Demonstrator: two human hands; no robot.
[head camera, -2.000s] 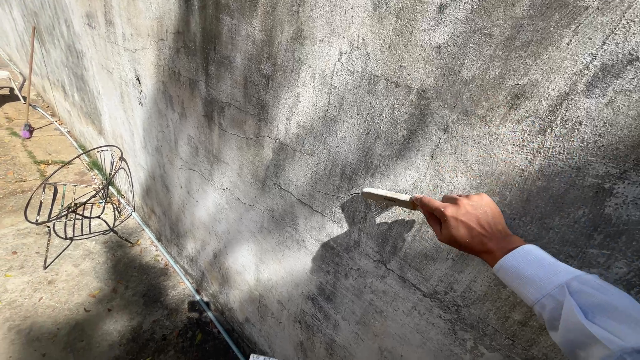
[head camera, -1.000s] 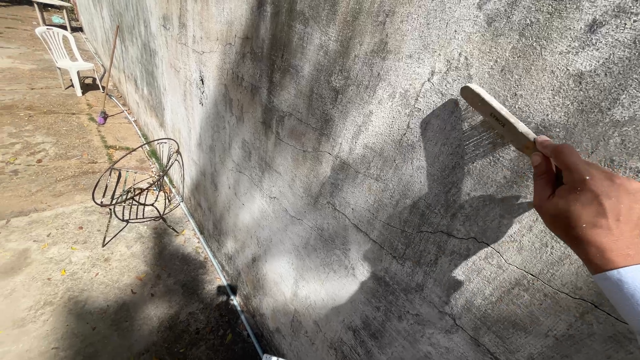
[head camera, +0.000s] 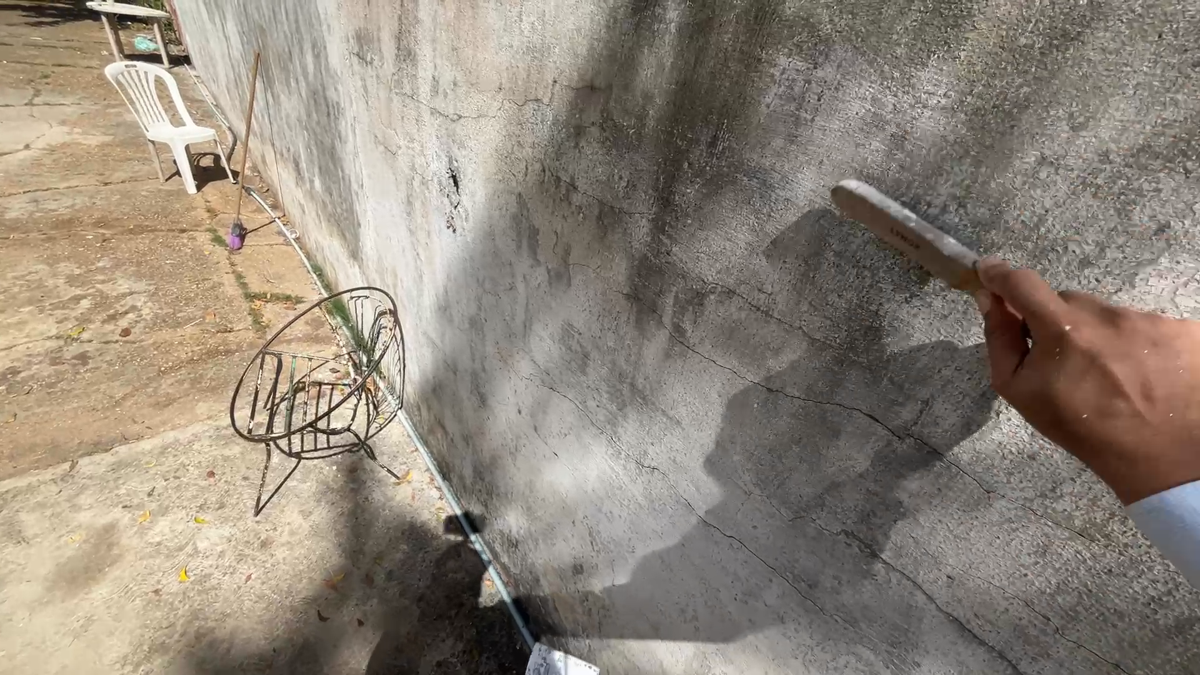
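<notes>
My right hand (head camera: 1097, 375) comes in from the right edge, below a light blue sleeve cuff. It grips the handle end of a wire brush (head camera: 900, 230) with a pale, worn wooden back that bears writing. The brush lies at a slant over the rough, cracked concrete wall (head camera: 656, 422), with its bristle side turned toward the surface; the bristles are mostly hidden, so contact is unclear. A shadow of the hand and brush falls on the wall to the left and below. My left hand is not in view.
A rusty metal chair frame (head camera: 319, 394) stands beside a thin pipe (head camera: 469, 525) along the wall's foot. Farther back are a white plastic chair (head camera: 169, 122), a purple broom (head camera: 237, 234) leaning on the wall, and a table (head camera: 127, 11). A white object (head camera: 560, 662) shows at the bottom edge.
My right hand with the brush sits farther right and larger in view than two seconds ago. The view has shifted, bringing in the white chair.
</notes>
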